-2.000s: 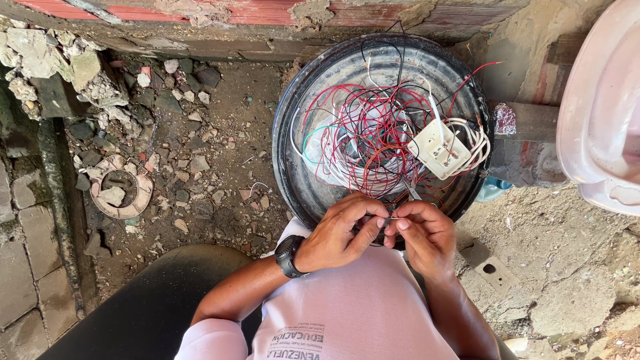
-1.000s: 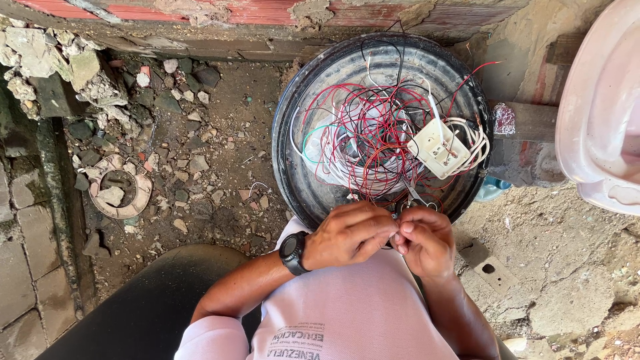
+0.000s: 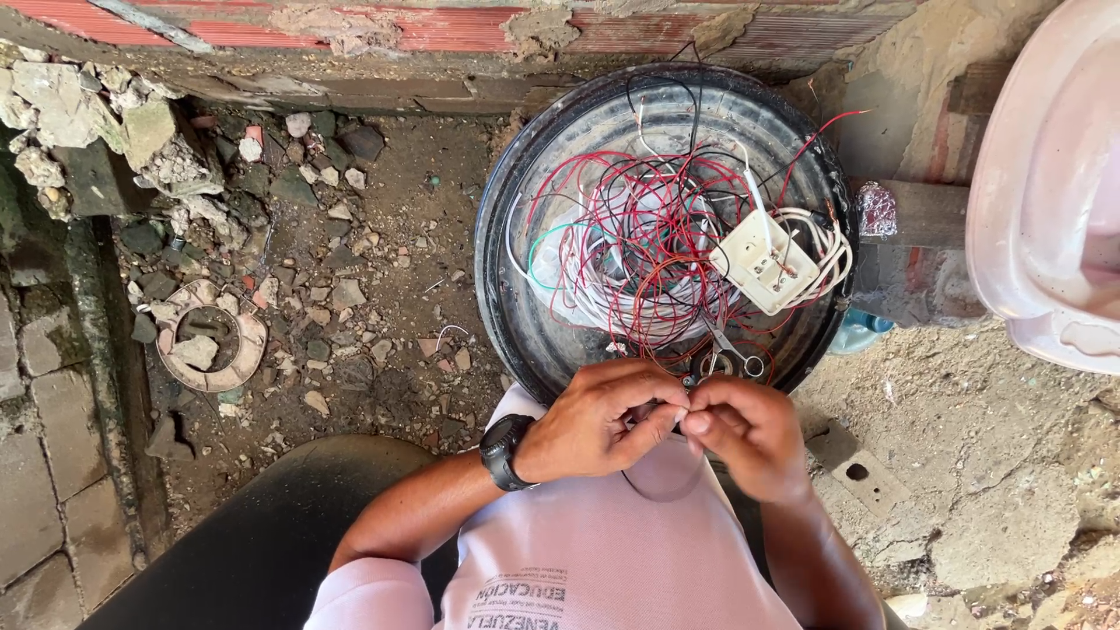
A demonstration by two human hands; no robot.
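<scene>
My left hand (image 3: 612, 418) and my right hand (image 3: 744, 429) meet at the fingertips, pinching a thin dark wire (image 3: 667, 499) whose loop hangs over the pale shirt. What lies between the fingertips is mostly hidden. Just beyond them, a round black basin (image 3: 516, 341) holds a tangle of red, black and white wires (image 3: 647, 254). A cream plastic outlet box (image 3: 759, 264) with bare wire ends rests at the tangle's right side. Scissors (image 3: 723, 341) lie near the basin's front edge, beside a small ring-shaped item that is partly covered by my hands.
A pink plastic tub (image 3: 1006, 219) stands at the right. Behind the basin runs a brick wall (image 3: 455, 31). Rubble and a ring-shaped piece (image 3: 254, 350) lie on the dirt at left. A flat plate with a hole (image 3: 853, 468) lies on the ground at right.
My fingertips have come together from slightly apart two seconds ago. The loop of dark wire now shows below my hands.
</scene>
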